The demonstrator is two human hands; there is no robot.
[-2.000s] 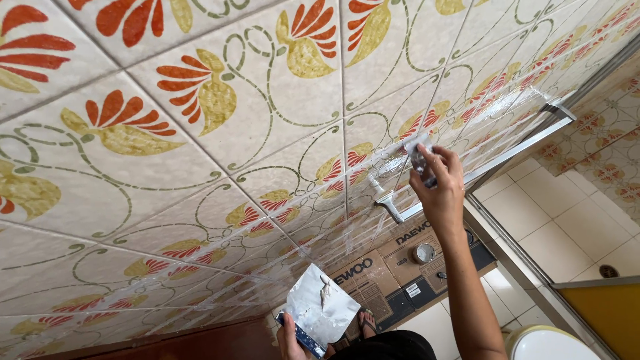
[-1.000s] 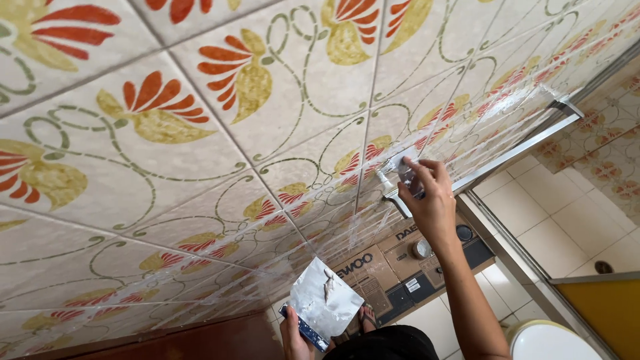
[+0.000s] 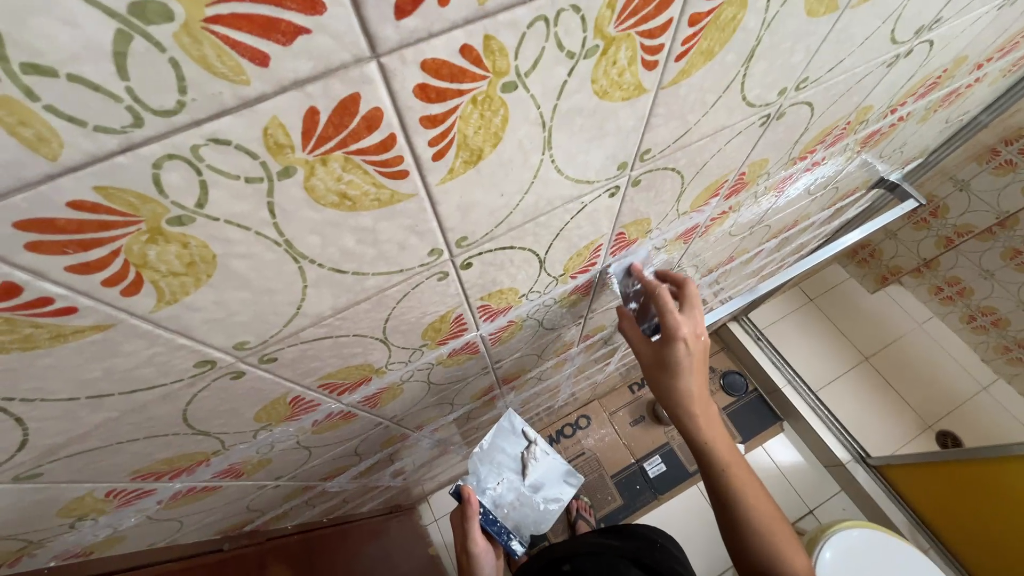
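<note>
My right hand grips a small putty knife with a whitish smeared blade, held against the patterned wall tiles. Below and to the left, my left hand holds a wide metal putty spreader by its dark blue handle. On that spreader's flat face lies a lump of white paste. White smears run along the tile joints and in a band across the wall, near the right hand and down to the left.
Flattened cardboard covers part of the floor, with a round dark lid on it. A metal rail juts along the wall. A toilet, a floor drain and a yellow panel are at the lower right.
My right hand, with its putty knife, has moved left and down along the wall, away from the metal rail's near end. My left hand still holds the spreader with paste.
</note>
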